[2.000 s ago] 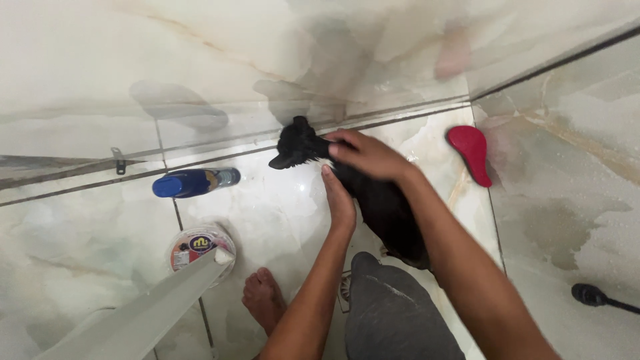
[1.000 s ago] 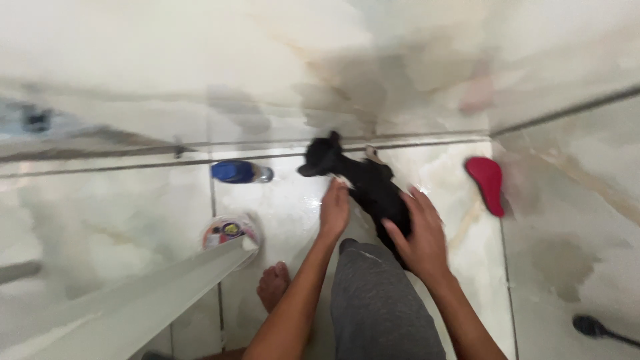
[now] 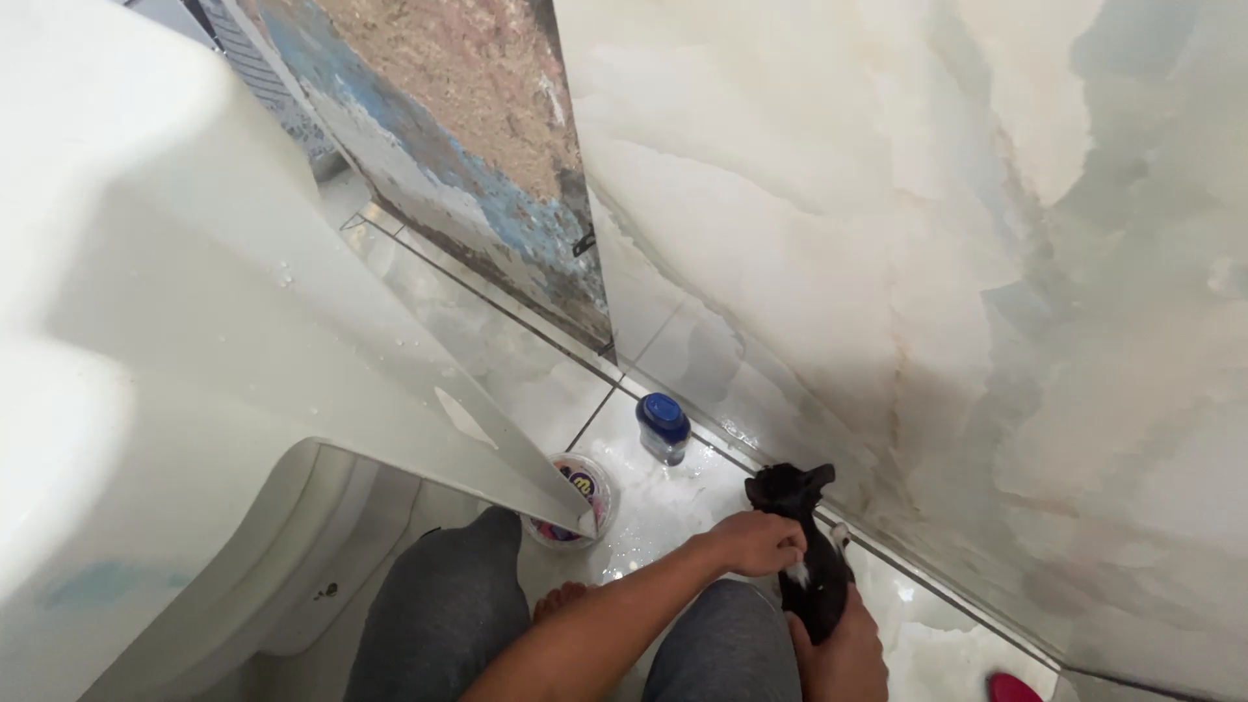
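Note:
A small black animal with white patches (image 3: pixel 827 577), a puppy by its look, stands on the wet tiled floor close to the wall, its head toward the top of the view. My left hand (image 3: pixel 762 542) rests against its neck and shoulder, fingers curled. Around its hindquarters is my right hand (image 3: pixel 846 651), thumb on one side and fingers on the other. A bottle with a blue cap (image 3: pixel 663 425) stands on the floor beyond my left hand. Next to it is a round plastic tub with a printed label (image 3: pixel 585 497), partly hidden by the white basin's edge.
A large white basin (image 3: pixel 244 292) spans the left, above a toilet (image 3: pixel 331 546). A door with worn, peeling paint (image 3: pixel 468 127) stands at the top. Marbled wall tiles (image 3: pixel 877 244) fill the right. A red object (image 3: pixel 1012 688) lies at the bottom right edge.
The view has swung strongly to the left, bringing the door and toilet in. My right hand has closed around the animal's hindquarters; earlier it lay flatter on its back.

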